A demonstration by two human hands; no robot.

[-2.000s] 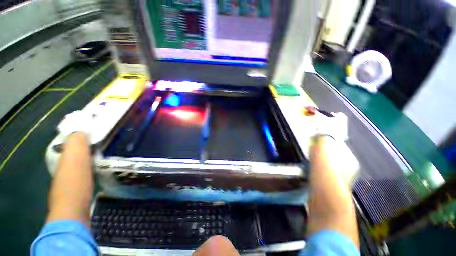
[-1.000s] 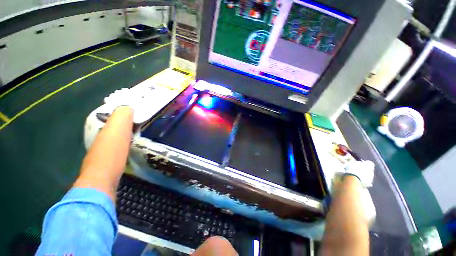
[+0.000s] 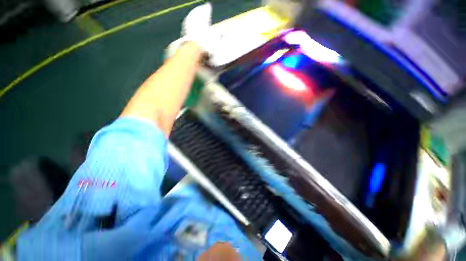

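Note:
The AOI machine (image 3: 301, 176) has a cream body with paint worn to brown and blue along its front edge. Its dark bay (image 3: 332, 148) shows red, white and blue light at the back and a rail across it. My left hand (image 3: 196, 28), in a white glove, rests on the left cream shoulder; the frame is blurred and its fingers are unclear. My right hand (image 3: 452, 242) is blurred and partly cut off at the lower right edge, by the right shoulder.
The keyboard (image 3: 225, 163) lies below the machine's front edge, with a small white square (image 3: 278, 236) at its right end. The screen (image 3: 409, 41) is cut off at the upper right. Green floor with yellow lines (image 3: 102, 35) lies at the left.
The view has turned left and tilted, so the machine now slants down to the right. My left hand still lies on the left shoulder. My right hand has shifted to the frame's edge.

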